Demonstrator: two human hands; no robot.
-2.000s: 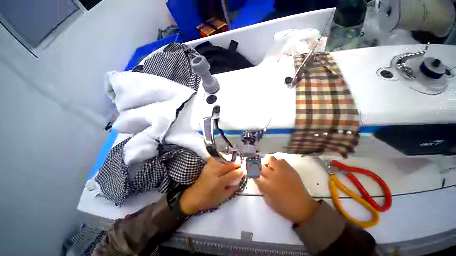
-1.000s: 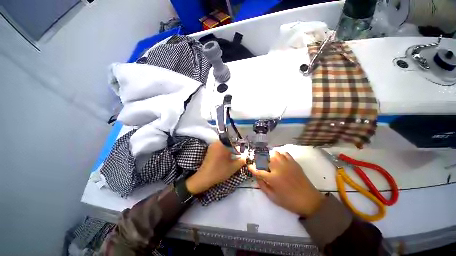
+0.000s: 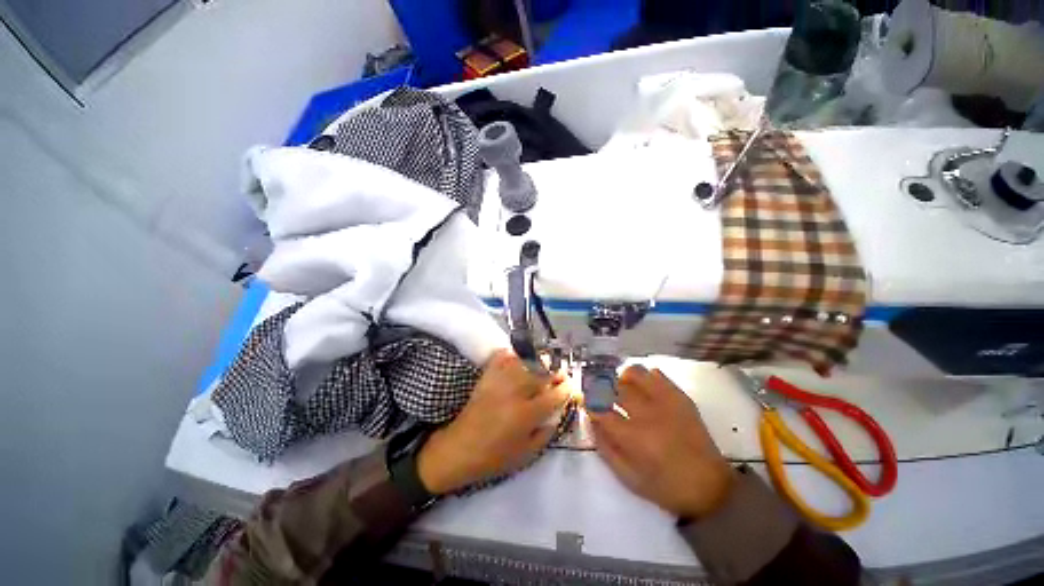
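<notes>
The checked garment [image 3: 433, 378] with its white lining [image 3: 343, 218] lies bunched left of the sewing machine [image 3: 641, 229]. My left hand [image 3: 492, 421] rests on the garment's edge, fingertips close to the lit needle area, and holds the cloth there. My right hand [image 3: 658, 441] is just right of the presser area, fingers bent and fingertips at the cloth's edge; what they touch is hidden by the fingers and machine parts. A narrow strip of dark checked edge shows between and below the hands. The needle itself is washed out by the lamp.
Scissors [image 3: 811, 429] with red and orange-yellow handles lie right of my right hand. A plaid cloth scrap [image 3: 790, 246] drapes over the machine head. A thread cone [image 3: 973, 57] stands behind. A measuring tape [image 3: 515, 568] runs along the table's front edge. More checked cloth hangs at lower left.
The checked edge spread below my left hand one second ago now shows only as a narrow strip. Both hands stay by the needle. The view has shifted slightly.
</notes>
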